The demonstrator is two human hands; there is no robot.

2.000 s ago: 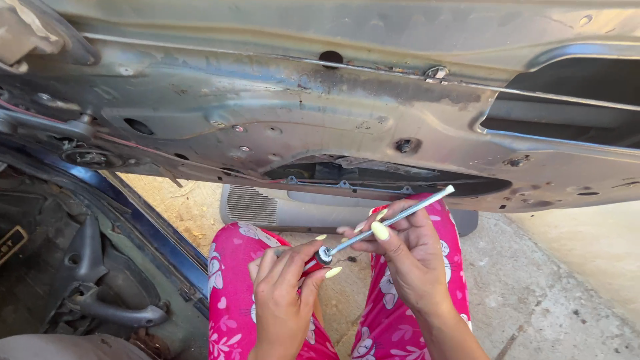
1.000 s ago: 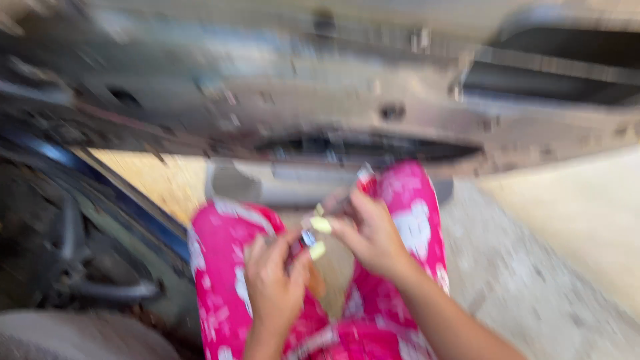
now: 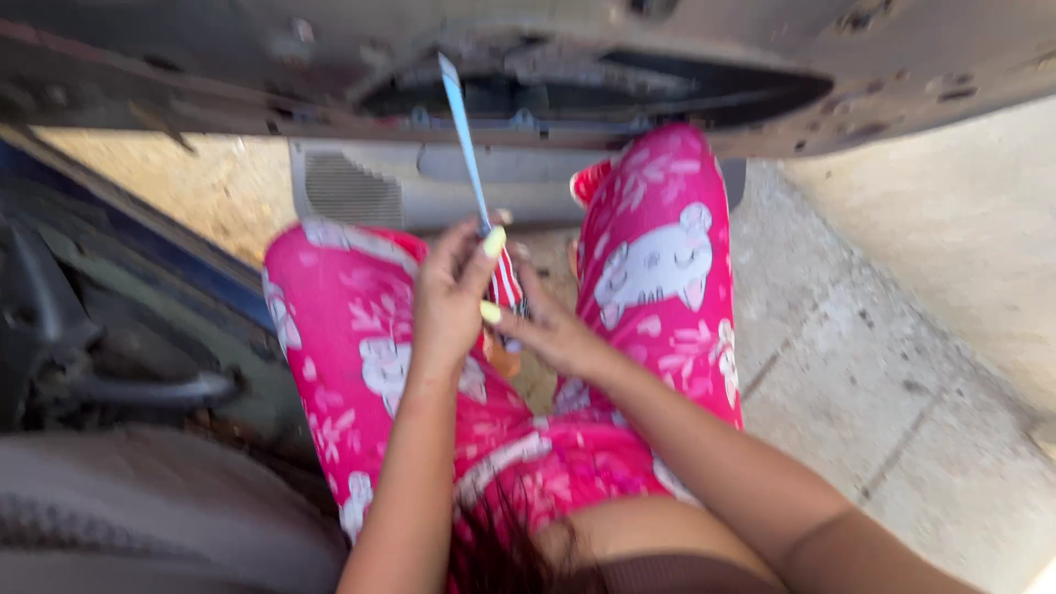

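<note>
A screwdriver (image 3: pixel 465 140) with a long metal shaft and a red, white and black handle is held between my hands, its tip pointing up toward the bare car door. My left hand (image 3: pixel 450 289) grips it where the shaft meets the handle. Around the rear end of the handle are the fingers of my right hand (image 3: pixel 553 326). Beyond the tip lies the bare metal inner panel of the door (image 3: pixel 313 91), which has a long dark opening (image 3: pixel 577 91). The picture is somewhat blurred.
A grey plastic door trim panel (image 3: pixel 495 177) with a speaker grille lies on the ground beneath the door. At the left are the car's sill (image 3: pixel 190 231) and a grey seat (image 3: pixel 165 511). Concrete paving (image 3: pixel 825 330) extends at the right. My knees are on both sides of my hands.
The screwdriver's shaft, which pointed up and right two seconds ago, now points up and slightly left. My left hand has moved onto the handle's front and my right hand to its rear. The view is nearer.
</note>
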